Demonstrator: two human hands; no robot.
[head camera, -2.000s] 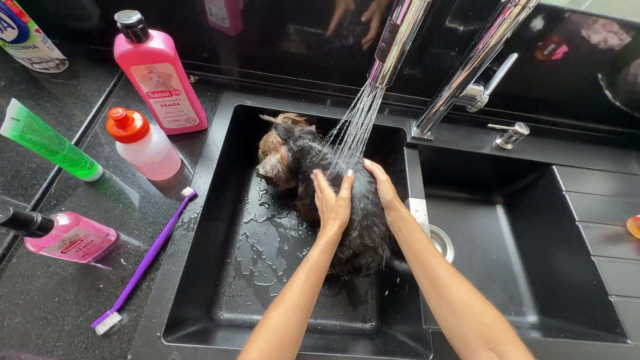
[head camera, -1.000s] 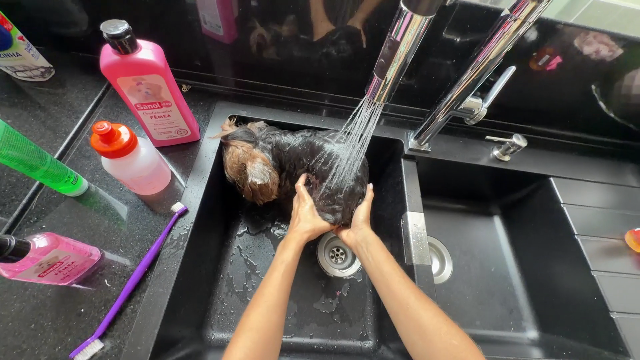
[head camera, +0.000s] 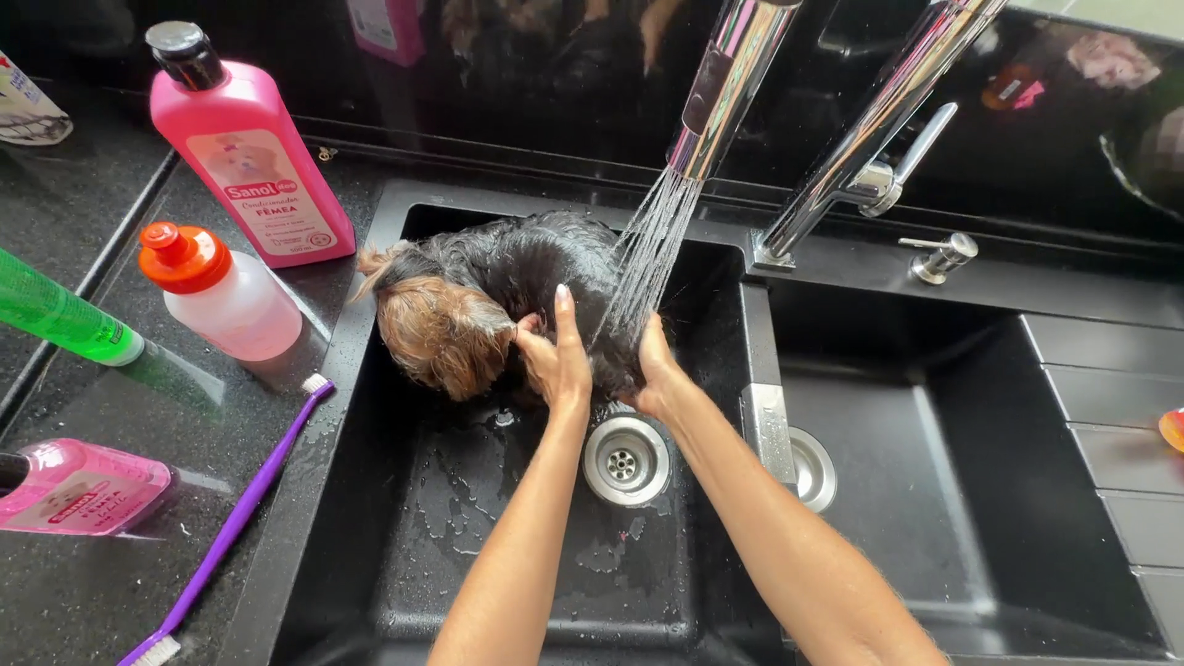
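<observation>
A small wet dog (head camera: 546, 264) with black and tan fur stands at the back of the left basin of a black double sink (head camera: 407, 592). Its tan head (head camera: 444, 333) is lowered toward the left. My left hand (head camera: 558, 356) rests against its near side by the chest, thumb up, some fingers hidden under the body. At the dog's rear, my right hand (head camera: 655, 370) touches the wet fur, its fingertips partly hidden. Water sprays from the chrome faucet head (head camera: 731, 92) onto the hindquarters. Below the hands shows the metal drain (head camera: 626, 461).
On the left counter stand a pink conditioner bottle (head camera: 254, 162), an orange-capped bottle (head camera: 231, 296), a green tube (head camera: 65, 310) and a smaller pink bottle (head camera: 83, 488). A purple double-ended toothbrush (head camera: 240, 509) lies by the sink edge. The faucet lever (head camera: 911, 153) rises behind the right basin (head camera: 888, 499).
The dog's body has turned from lengthwise to more crosswise in the basin, uncovering the drain. My hands have shifted from its back to its near side and rear.
</observation>
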